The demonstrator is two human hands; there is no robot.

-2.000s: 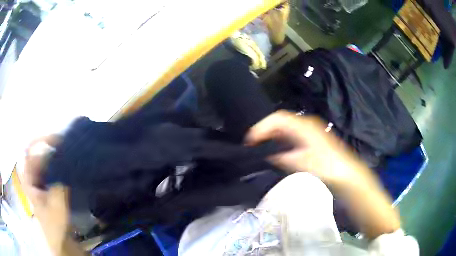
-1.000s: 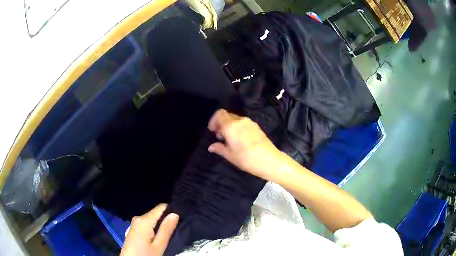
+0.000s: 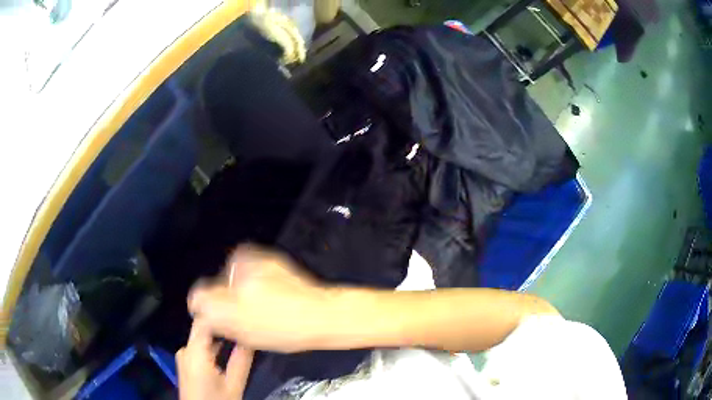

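Note:
A black garment (image 3: 312, 234) lies across my lap, with a small white mark on it. My right hand (image 3: 254, 301) is blurred and lies over the garment's near left part, close above my left hand. My left hand (image 3: 211, 367) is at the bottom edge, partly cut off, with its fingers at the black cloth. The hands touch or overlap. The blur and the dark cloth hide whether either hand pinches the garment.
A pile of shiny black garments (image 3: 484, 117) with white marks lies on a blue bin (image 3: 531, 234) at right. The yellow-edged white table (image 3: 94, 70) is at upper left. A wooden-topped stool (image 3: 589, 19) stands at upper right. Another blue bin (image 3: 113, 379) is at lower left.
My right hand has moved left and down from the garment's upper part to beside my left hand. A white mark now shows on the lap garment. My left hand has shifted slightly left.

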